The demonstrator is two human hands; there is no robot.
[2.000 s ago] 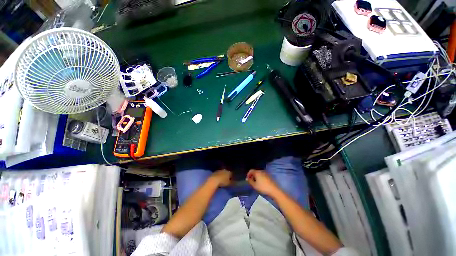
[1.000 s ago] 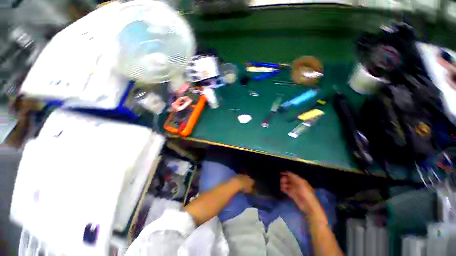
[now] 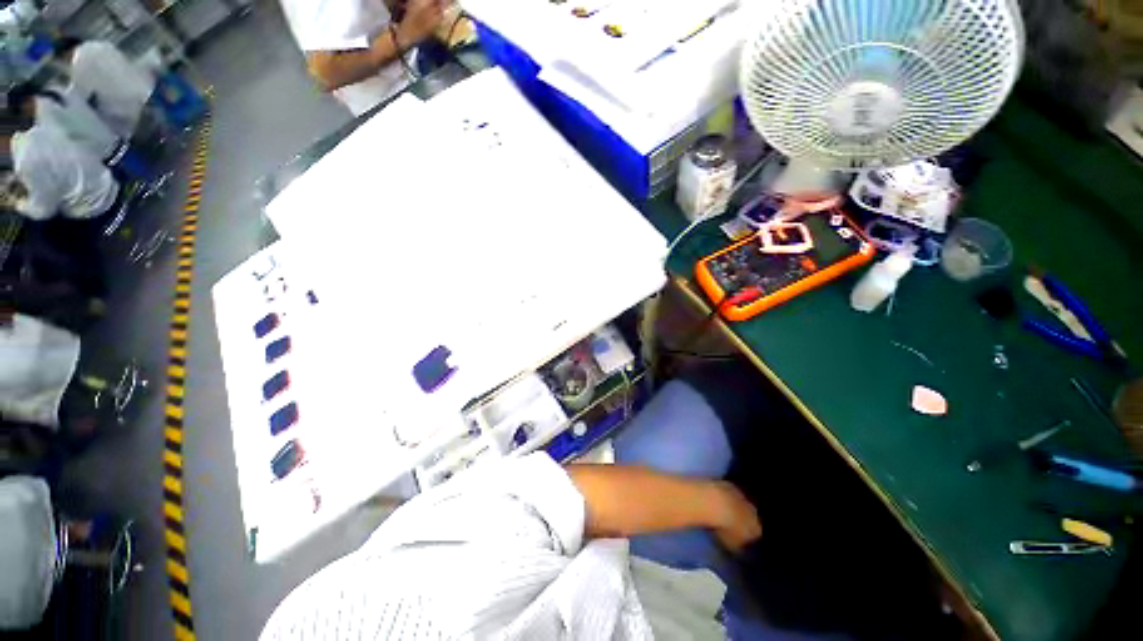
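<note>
My left hand (image 3: 737, 516) rests low over my lap beside the bench edge, its fingers curled downward. Whether it holds anything cannot be seen. My right hand is out of the picture. A large white foam tray (image 3: 364, 225) lies on a stack to my left. Several small dark rounded squares (image 3: 285, 418) stand in a row near its far left edge. One larger dark unit (image 3: 434, 368) lies apart, nearer to me. On the green bench lie an orange-cased multimeter (image 3: 783, 266) with a pink frame (image 3: 786, 238) on it, and a pale pinkish pad (image 3: 929, 401).
A white fan (image 3: 877, 94) stands at the bench's back. A small bottle (image 3: 881, 278), clear cup (image 3: 975, 249), blue pliers (image 3: 1065, 319) and a blue pen-like tool (image 3: 1088, 472) lie right. A drawer with white boxes (image 3: 516, 420) is below the tray. Other workers sit beyond yellow-black floor tape (image 3: 182, 363).
The view has swung left, bringing the tray, aisle and other workers into sight. The bench tools have shifted rightward in the picture. My right hand has left the picture.
</note>
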